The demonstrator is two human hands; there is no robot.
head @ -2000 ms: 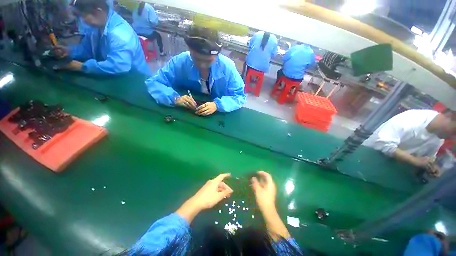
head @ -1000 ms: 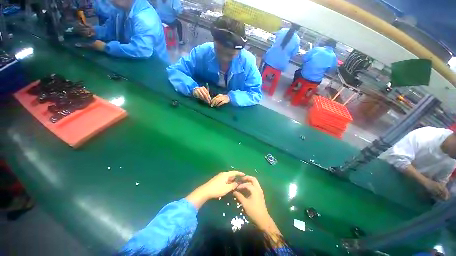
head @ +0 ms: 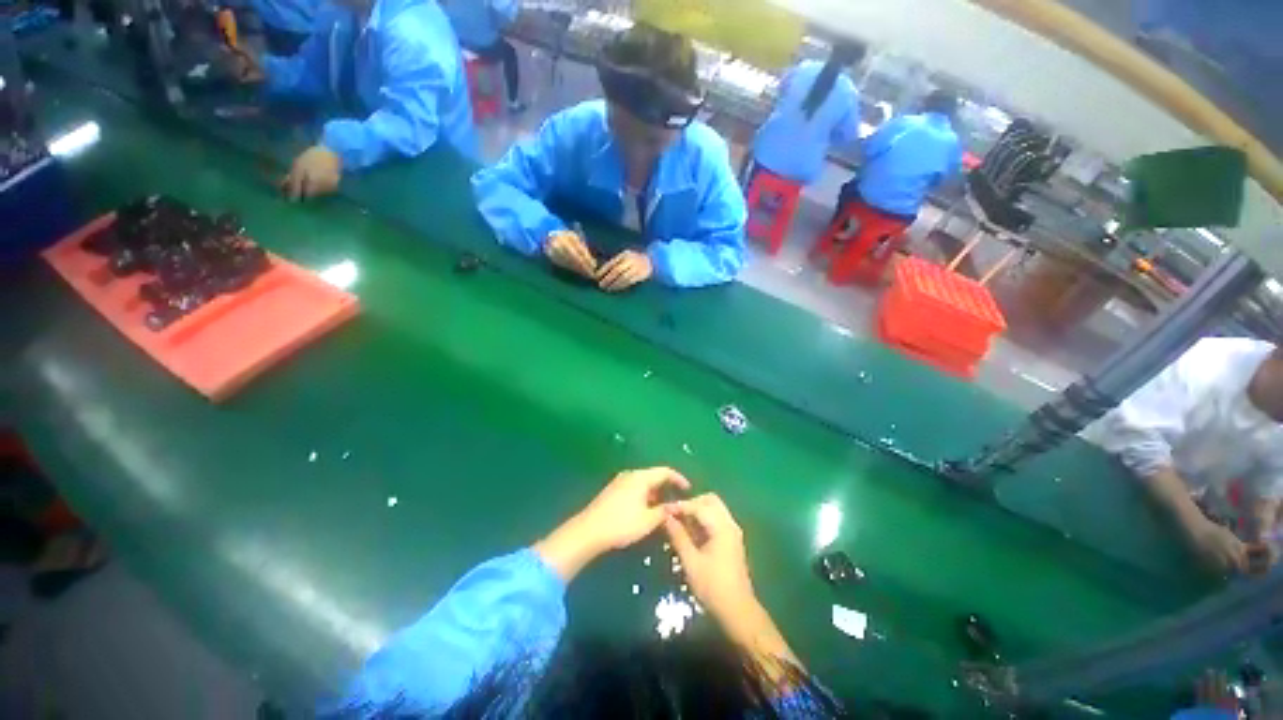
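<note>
My left hand (head: 629, 506) and my right hand (head: 708, 537) meet at the fingertips over the green belt. A small dark unit (head: 677, 494) is between the fingertips, mostly hidden; my left hand grips it and my right fingertips touch it. A loose pile of tiny white pieces (head: 673, 613) lies just in front of me, below my hands, with a few single pieces around it. A plain white slip (head: 849, 620) lies flat right of the pile.
A salmon-red tray (head: 232, 352) at left holds a heap of dark units (head: 176, 253). Single dark units lie at right (head: 841, 568) and a white-framed part (head: 732, 419) lies beyond my hands. Workers in blue sit opposite; a slanting metal post (head: 1098, 387) stands at right.
My hands were apart two seconds ago and are now together at the dark unit. The white-framed part and the loose dark unit at right have moved left along the belt since one second ago.
</note>
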